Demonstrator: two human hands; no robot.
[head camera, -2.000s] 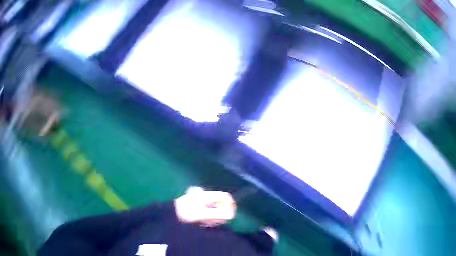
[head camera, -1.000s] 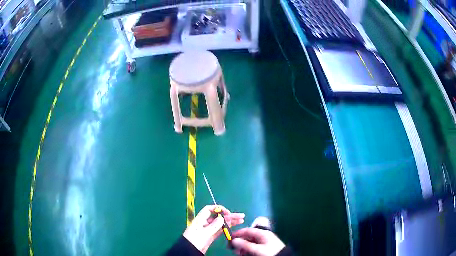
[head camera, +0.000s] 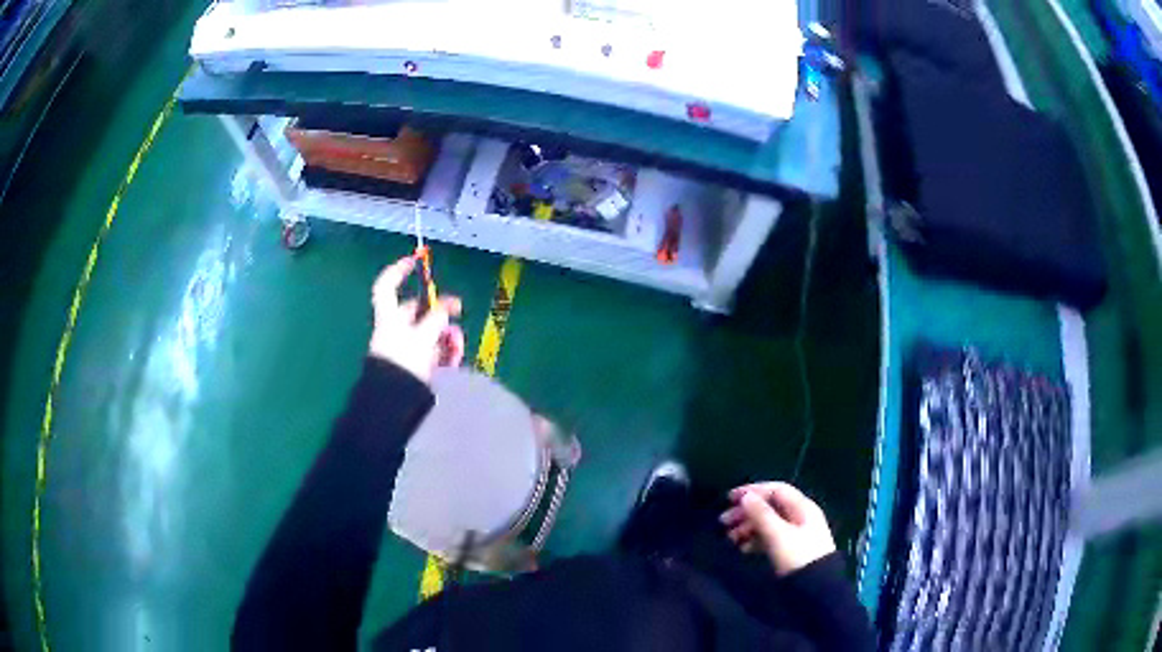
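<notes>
My left hand (head camera: 414, 318) is raised over the floor, in front of the machine bench, and holds an orange and black screwdriver (head camera: 430, 275) with its thin shaft pointing up and away. My right hand (head camera: 782, 524) hangs low at the right, fingers loosely curled, with nothing seen in it. The white machine table (head camera: 497, 51) is ahead, beyond both hands, with small buttons and a red button on its front edge.
A round pale stool (head camera: 466, 469) stands just below my left hand. A lower shelf (head camera: 446, 227) holds a brown box (head camera: 363, 155) and a bin of parts. At the right, a green bench (head camera: 937, 306) bears black foam sheets (head camera: 994, 178) and a parts tray (head camera: 994, 497).
The machine bench and stool appear nearer. My hands have moved apart; the screwdriver stays in my left hand and my right hand is off it.
</notes>
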